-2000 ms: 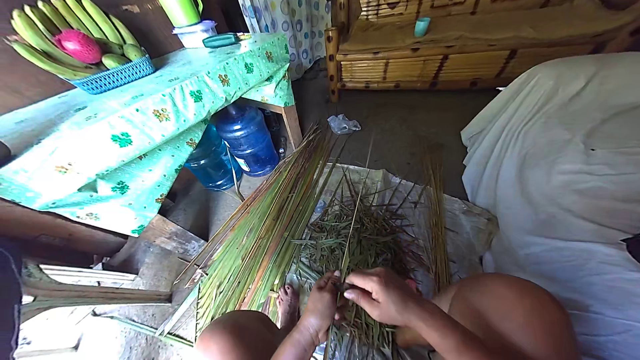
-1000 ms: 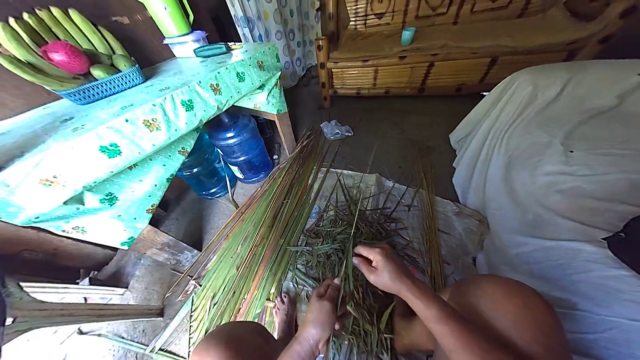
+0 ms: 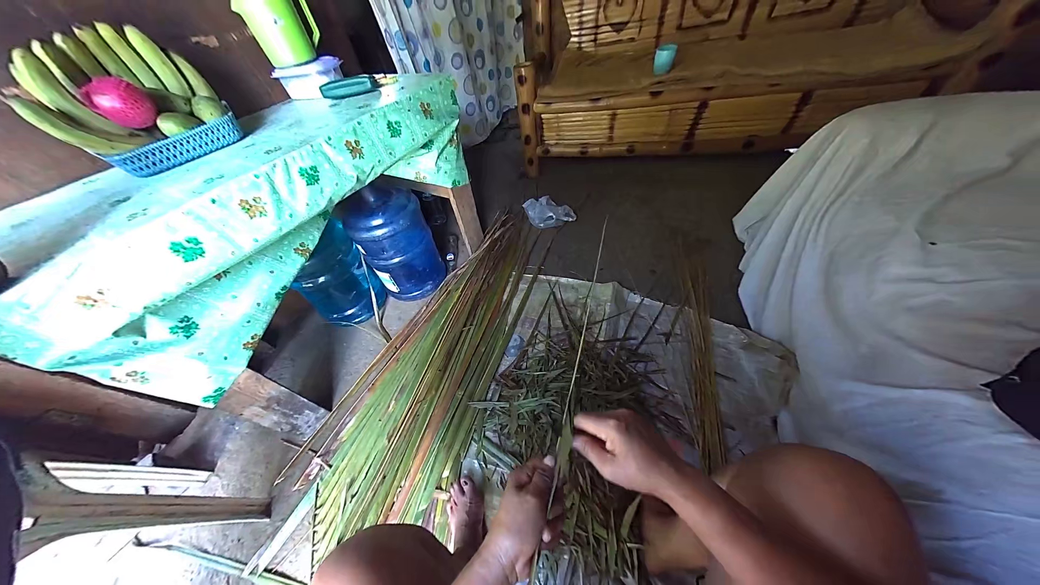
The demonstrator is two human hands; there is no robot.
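Observation:
My left hand [image 3: 526, 513] is closed on the lower part of a thin palm leaflet [image 3: 578, 357], whose pale midrib stands up and away from me. My right hand [image 3: 621, 451] is at the leaflet just above, fingers bent; whether it pinches the blade is unclear. Under both hands lies a heap of shredded leaf strips [image 3: 552, 390]. To the left rests a large bundle of green and brown palm leaflets [image 3: 422, 374]. A thin bundle of bare brown midribs [image 3: 702, 374] lies to the right of the heap.
A sheet [image 3: 760, 357] lies beneath the heap. At left stands a table with a green-patterned cloth [image 3: 276, 195], blue water jugs [image 3: 394, 244] below it. White cloth [image 3: 886, 244] drapes something at right. A bamboo bench [image 3: 634, 126] and a plastic bag [image 3: 548, 212] are ahead.
My hands were close together on the leaflet two seconds ago, then moved apart, the left lower and the right higher. The right is now somewhat lower along the leaflet than one second ago.

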